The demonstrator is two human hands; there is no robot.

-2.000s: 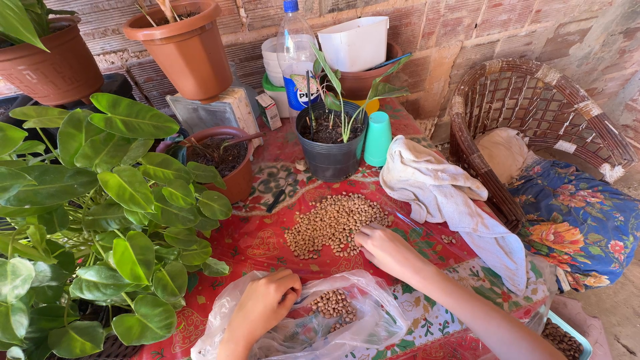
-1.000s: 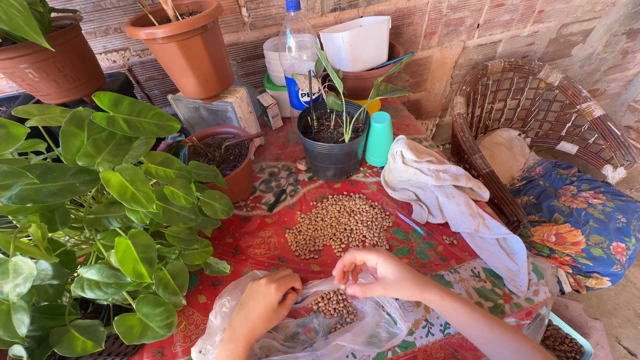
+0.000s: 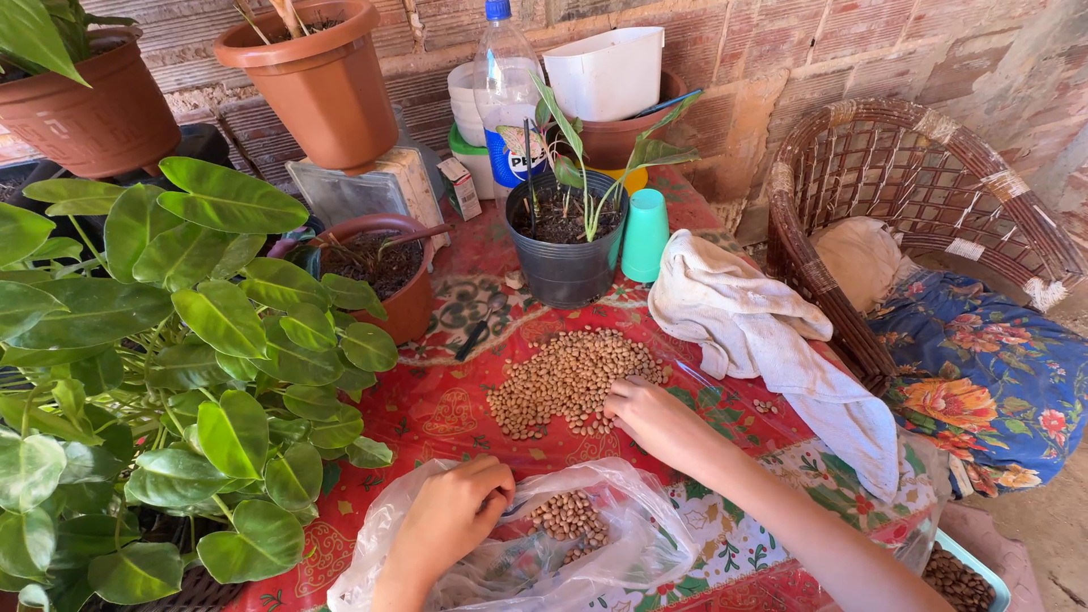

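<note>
A pile of light brown beans (image 3: 569, 378) lies loose on the red patterned tablecloth (image 3: 442, 387). My right hand (image 3: 650, 416) touches the pile's lower right edge, fingers bent down; whether a bean is between them cannot be told. Nearer to me, a clear plastic bag (image 3: 629, 527) lies with its mouth spread, and a smaller heap of beans (image 3: 571, 520) shows inside. My left hand (image 3: 463, 510) has its curled fingers on the left side of the bag's rim, seemingly pinching the plastic.
Behind the pile stand a black pot with a plant (image 3: 568, 263), a green cup (image 3: 646, 236) and a plastic bottle (image 3: 507, 102). A crumpled cloth (image 3: 739, 314) lies right, beside a wicker chair (image 3: 816, 255). A leafy plant (image 3: 212, 365) crowds the left. A spoon (image 3: 480, 327) lies behind the pile.
My right hand was at the pile's edge, then over the bag's opening one second ago, and is now back at the pile. My left hand has stayed at the bag.
</note>
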